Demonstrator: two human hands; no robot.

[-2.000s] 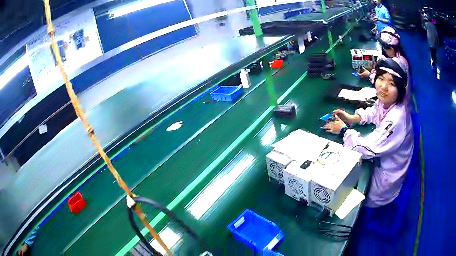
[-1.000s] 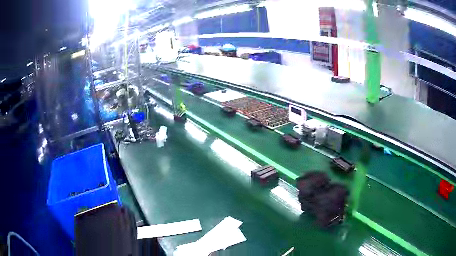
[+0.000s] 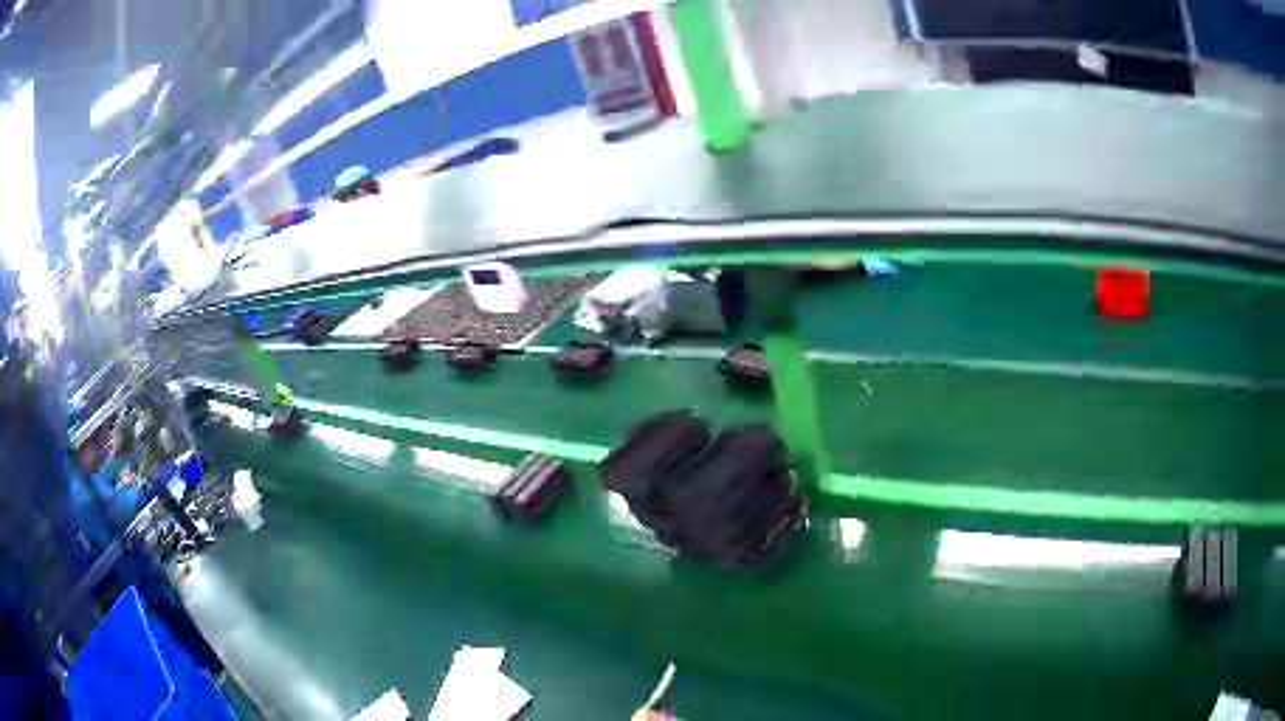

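Note:
Neither of my hands can be made out in the picture. Nearest in front are white paper sheets [image 3: 476,690] on the green bench [image 3: 578,634], cut off by the lower edge. A large dark pile of black trays or housings [image 3: 712,486] stands beyond them, blurred. A ribbed black housing block [image 3: 530,485] sits to its left, and another ribbed block [image 3: 1209,563] is at the far right.
A blue crate [image 3: 127,662] is at the lower left. A green post [image 3: 796,409] rises by the black pile. Small black housings [image 3: 582,358] line the far belt. A red bin [image 3: 1123,293], white items [image 3: 627,303] and a patterned brown sheet [image 3: 465,313] lie farther back.
The view has swung from the right-hand workers to the left, then partly back right. The black pile now shows nearer the centre, and the blue crate is mostly cut off at lower left.

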